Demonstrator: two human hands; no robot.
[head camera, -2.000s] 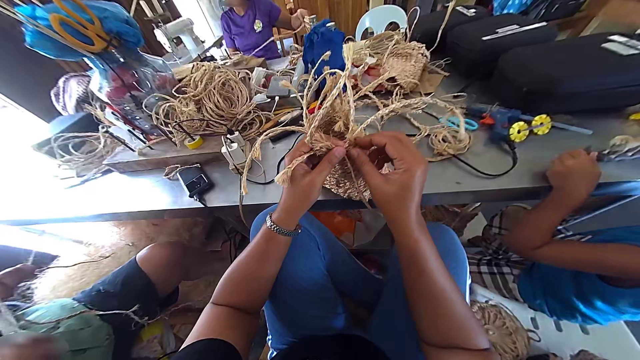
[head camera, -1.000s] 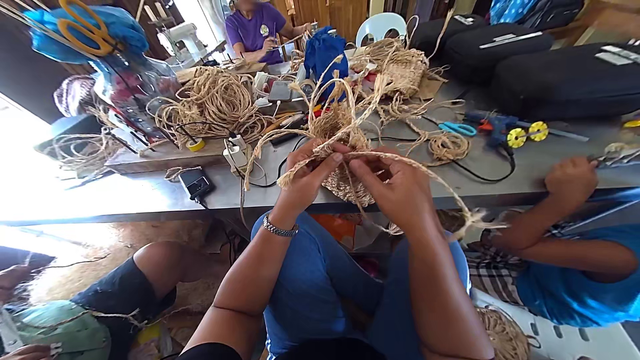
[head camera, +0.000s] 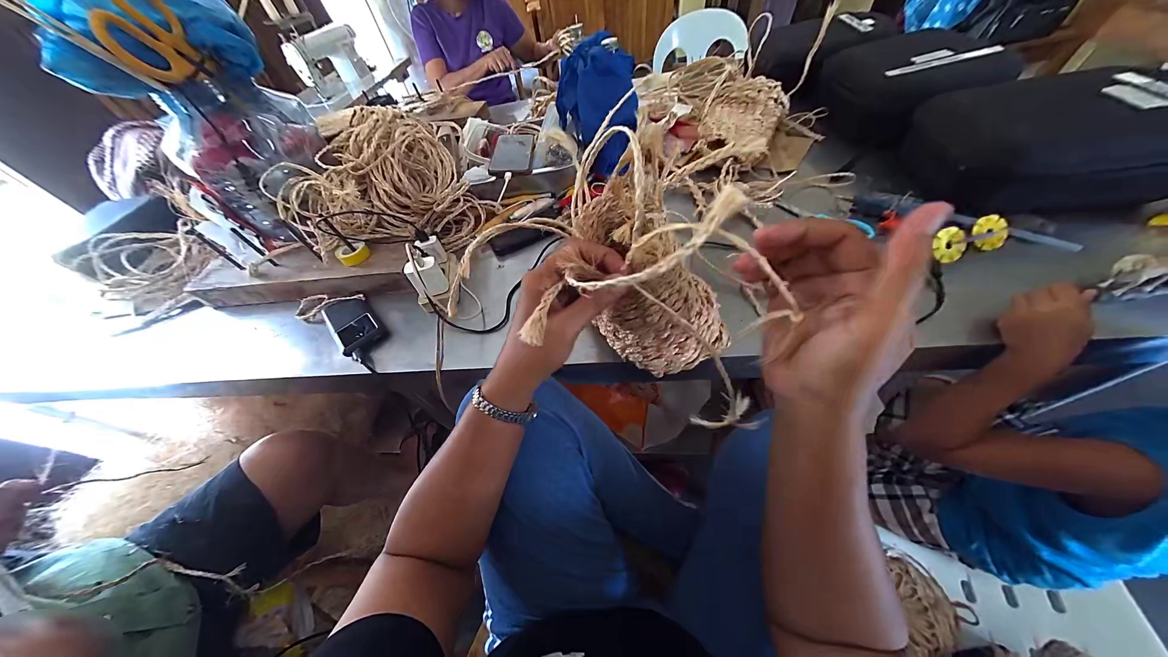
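A woven natural-fibre piece (head camera: 662, 319), like a small basket or bag, lies near the table's front edge with loose braided cords standing up from it. My left hand (head camera: 579, 287) pinches a braided cord (head camera: 671, 265) at the piece's left side; a frayed tuft sticks out below the fingers. To the right, my right hand (head camera: 835, 301) is raised with its palm turned up and its fingers spread. A thin strand crosses its fingers, and whether it is held cannot be told.
Coiled fibre rope (head camera: 392, 173), a phone (head camera: 512, 154), a charger plug (head camera: 354, 327) and a blue cloth bag (head camera: 598, 91) lie on the table (head camera: 438, 351). Black cases (head camera: 1040, 137) stand at back right. People sit across the table and on both sides.
My right hand has moved right, away from my left hand, and its fingers have spread. My left hand stays at the fibre piece with a cord in its fingers.
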